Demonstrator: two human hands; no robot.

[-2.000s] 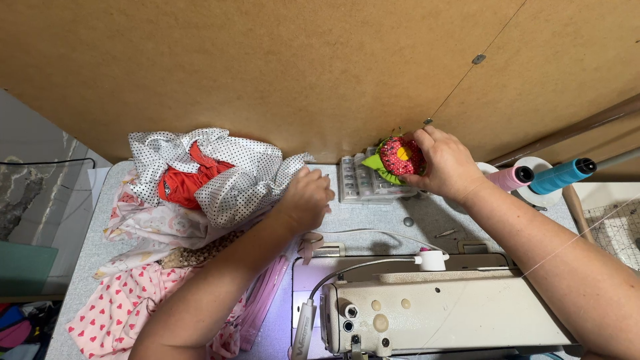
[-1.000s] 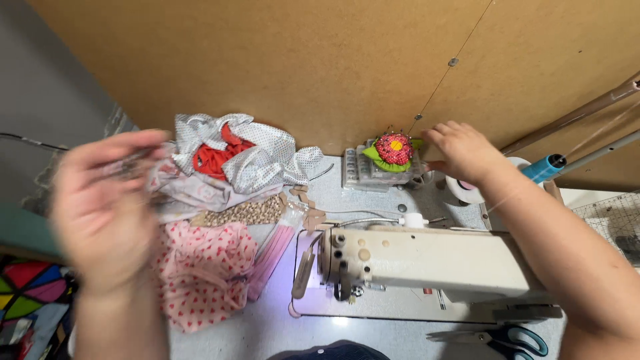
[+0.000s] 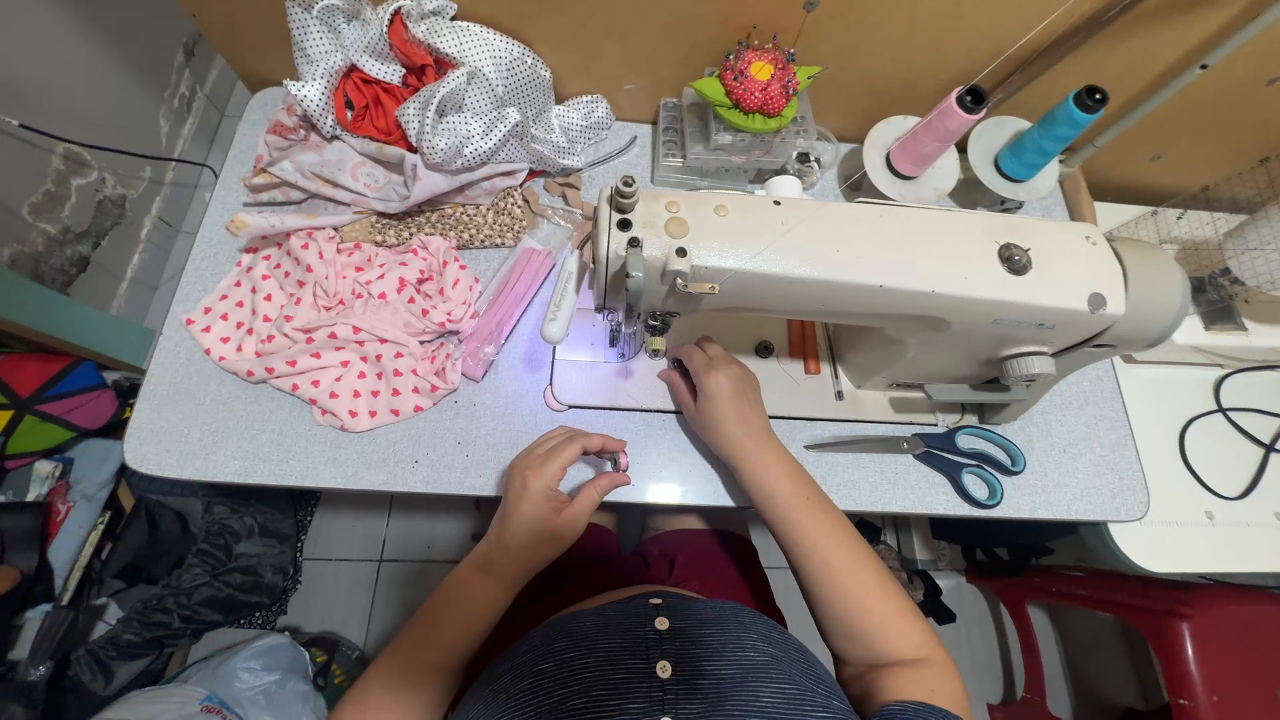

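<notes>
My left hand (image 3: 560,490) pinches a small bobbin with pink thread (image 3: 620,462) between thumb and fingertips, over the table's front edge. Beside the needle area of a white sewing machine (image 3: 860,250), my right hand (image 3: 715,390) has its thumb and index finger on a small dark metal piece (image 3: 681,368), probably a bobbin case, mostly covered by the fingers. A small dark round part (image 3: 765,348) lies on the machine bed to the right of that hand. Behind the machine, a red flower pincushion (image 3: 760,82) sits on clear plastic bobbin boxes (image 3: 685,150).
Blue-handled scissors (image 3: 965,460) lie at the front right. Heart-print fabric (image 3: 340,320), dotted fabric (image 3: 490,95) and a bag of pink strips (image 3: 510,300) fill the left side. Pink (image 3: 935,135) and blue (image 3: 1050,135) thread cones stand behind. A red plastic stool (image 3: 1130,620) is at lower right.
Both hands have come to the front of the machine. The right hand has left the area beside the pincushion. The view has shifted downward, now showing the lap.
</notes>
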